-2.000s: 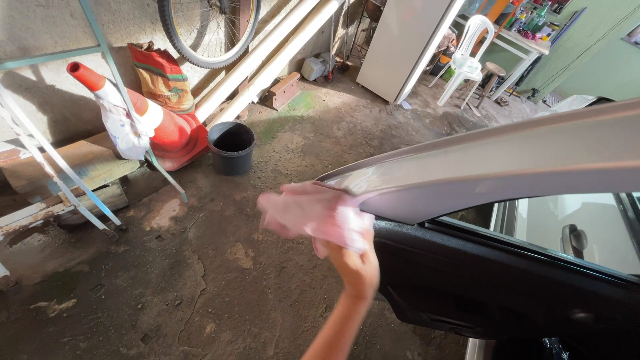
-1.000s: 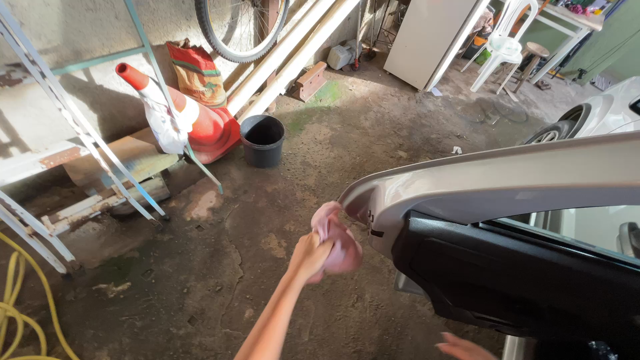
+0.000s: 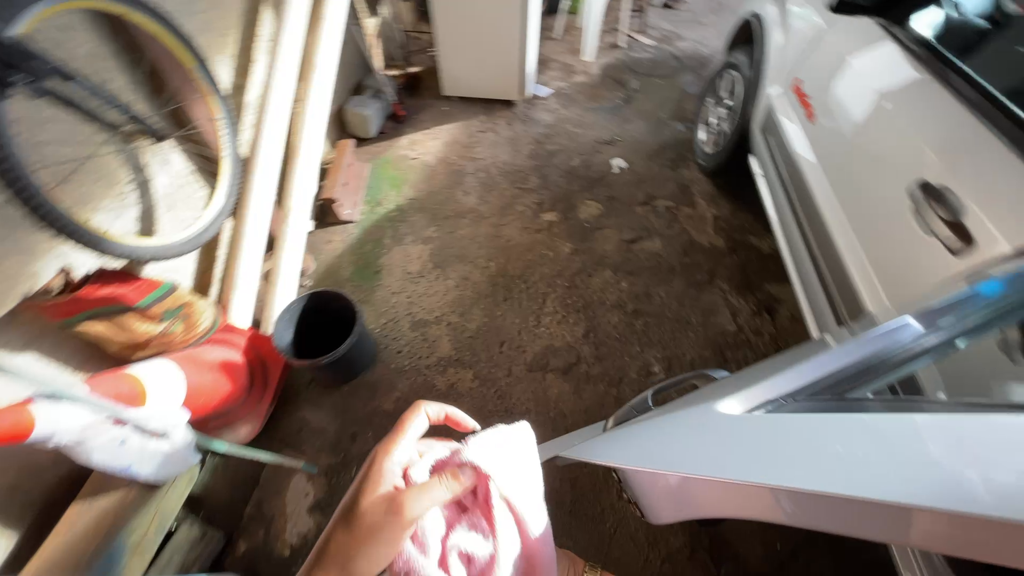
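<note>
My left hand (image 3: 416, 480) grips a bunched pink cloth (image 3: 500, 496), with the thumb pressed into its folds and the fingers curled over it. Behind the cloth's lower right edge shows only the wrist of my right hand, with a gold-coloured band; its fingers are hidden. To the right of the cloth is the upper corner of an open car door (image 3: 760, 448), its light metal frame running to the right edge. The cloth's right side lies close to the door's tip; whether they touch is unclear.
A black bucket (image 3: 324, 336) stands on the rough floor beside a fallen red and white traffic cone (image 3: 216, 376). A bicycle wheel (image 3: 120, 136) and long pale beams (image 3: 280, 160) are at the left. The light-coloured car (image 3: 848, 136) fills the right; a pale cabinet (image 3: 484, 48) stands behind.
The view has shifted strongly, bringing more of the car into sight. The cloth, held out at the door's corner before, is now bunched low in front, with the right wrist behind it.
</note>
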